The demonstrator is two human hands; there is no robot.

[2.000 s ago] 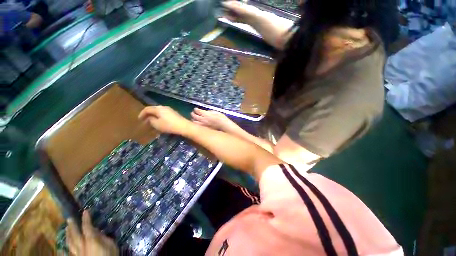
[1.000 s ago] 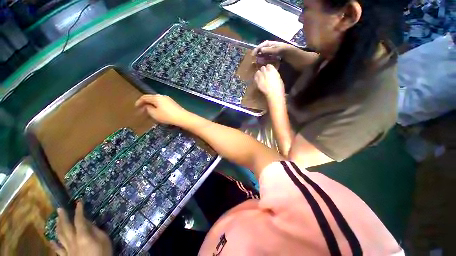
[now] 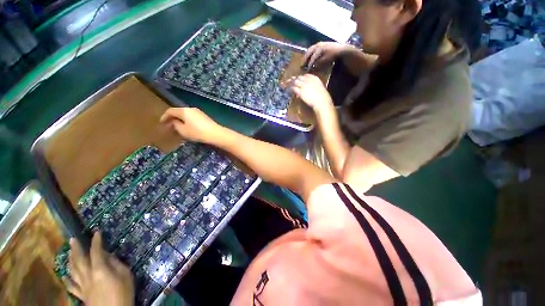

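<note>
The metal tray [image 3: 43, 140] in front of me has a bare brown liner [image 3: 107, 131] on its far part and tight rows of circuit boards [image 3: 161, 209] on its near part. My right hand [image 3: 188, 124] is over the tray's right side, at the border of liner and boards, fingertips bent down; whether it holds a board is hidden. My left hand [image 3: 98, 275] is low at the tray's near left rim, fingers apart, beside a green patch of boards [image 3: 61, 260]; its palm side is hidden.
Another person [image 3: 412, 113] at the right has both hands over a second tray [image 3: 239, 109], mostly covered with boards. A third tray [image 3: 17, 209] with a stained yellow-brown base is at the left. A white sheet or tray [image 3: 317, 18] is at the back. A pale bag-like thing [image 3: 508, 95] is far right.
The other person's hands have come from the back tray and beside my arm to the bare part of their own tray. My hands have stayed in nearly the same places on my tray.
</note>
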